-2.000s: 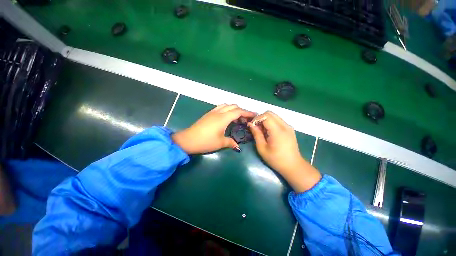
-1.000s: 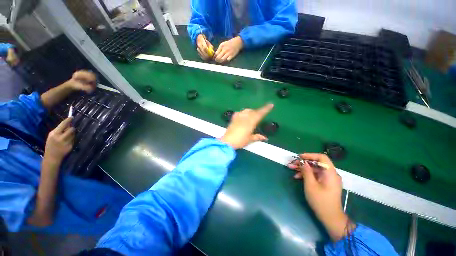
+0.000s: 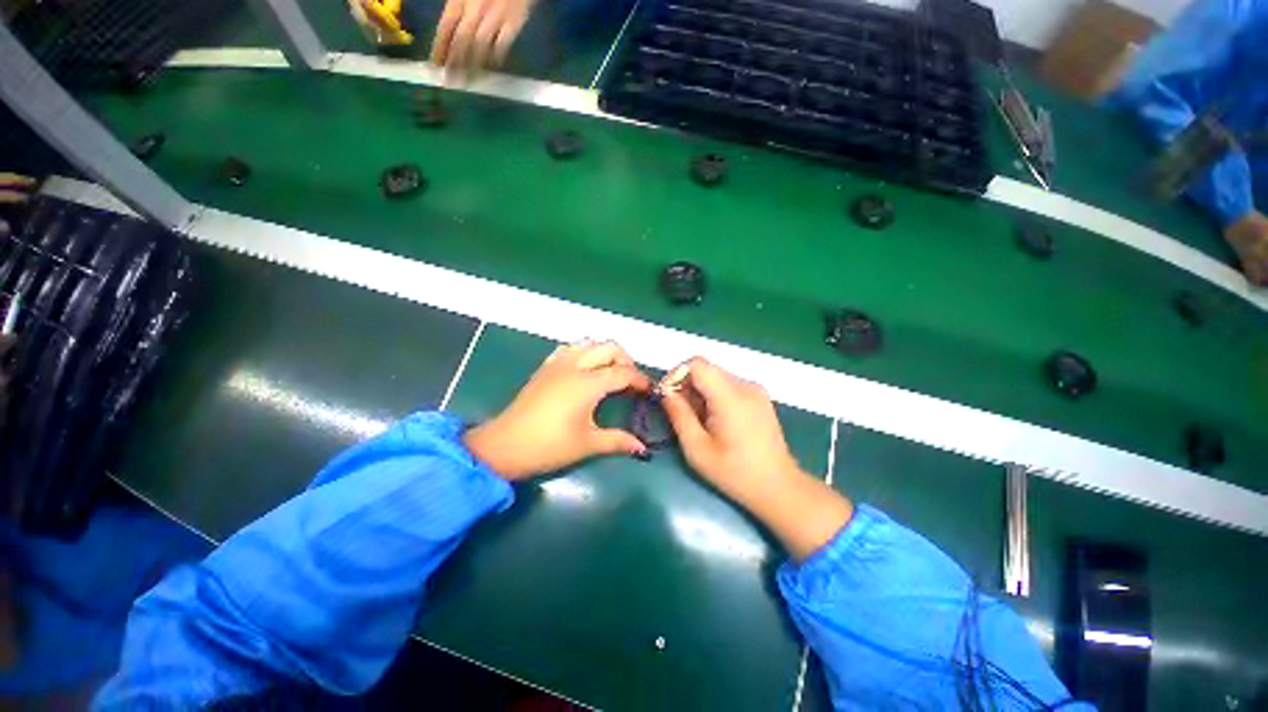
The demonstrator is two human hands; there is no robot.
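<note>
A round black unit (image 3: 649, 422) is held above the dark green bench, near the white rail. My left hand (image 3: 563, 410) grips it from the left between thumb and fingers. My right hand (image 3: 723, 426) is at its upper right side, with fingers pinched around a small pale-ended tool (image 3: 676, 377). The fingers hide most of the tool, and its tip cannot be made out.
Several black discs lie on the green belt (image 3: 556, 223) beyond the white rail (image 3: 556, 314). Silver strips (image 3: 1017, 531) and a glossy black rectangle (image 3: 1108, 626) lie at right. Black trays (image 3: 800, 84) stand across the belt. Other people's hands show at the top.
My left hand has come back from over the belt and now holds a black unit. My right hand has joined it with the tool. The view has tilted down towards the bench.
</note>
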